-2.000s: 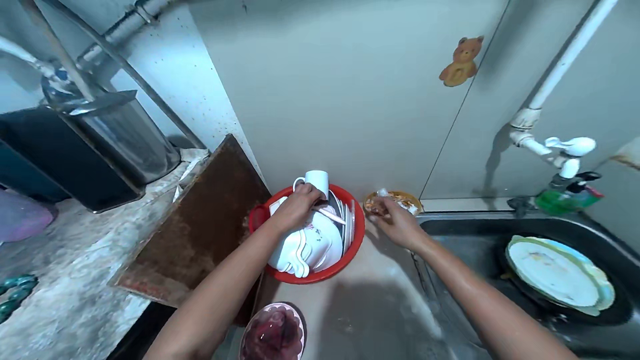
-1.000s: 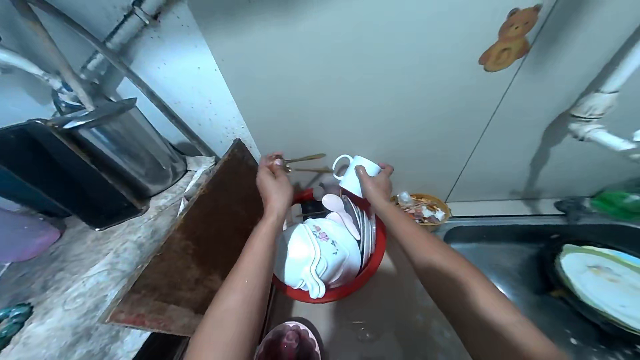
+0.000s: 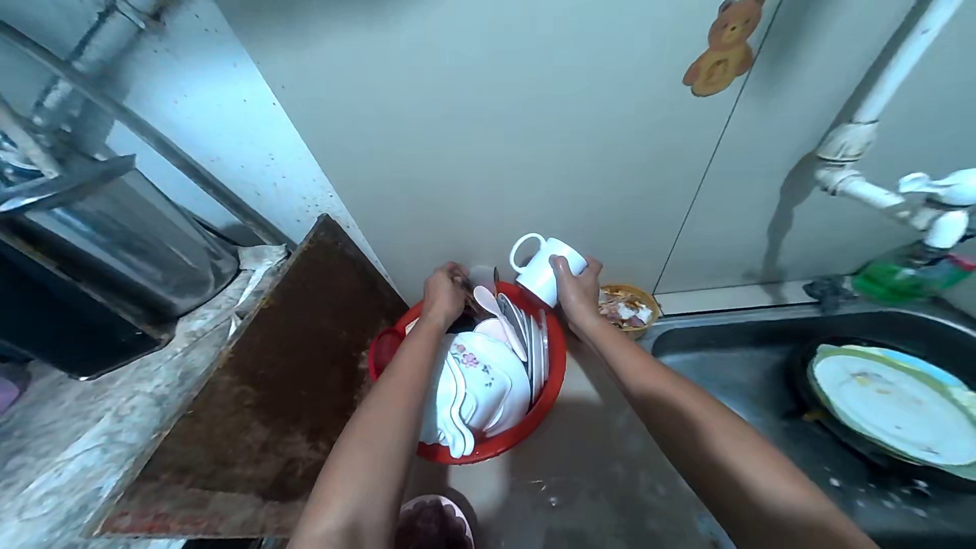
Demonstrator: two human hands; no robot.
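Note:
My right hand [image 3: 577,290] grips a white mug [image 3: 541,273] by its body, tilted, above the right back of a red plastic basin [image 3: 550,412]. My left hand [image 3: 446,293] is at the basin's back left rim, its fingers closed around thin, dark utensils that are partly hidden. The basin holds white flowered dishes [image 3: 476,381], several plates [image 3: 534,343] standing on edge at the right, and a pale pink spoon [image 3: 499,320]. A red cup [image 3: 385,351] sits at the basin's left side.
A sink [image 3: 709,335] with stacked dirty plates [image 3: 884,404] lies at right. A yellow bowl of scraps [image 3: 629,305] stands by the wall. A brown board [image 3: 282,396] leans at left, beside a metal pot [image 3: 152,244]. A bowl with dark red contents [image 3: 435,522] is at the bottom.
The mug, in the basin two seconds ago, is now in my right hand. My left hand, raised with utensils one second ago, has come down to the basin's back left.

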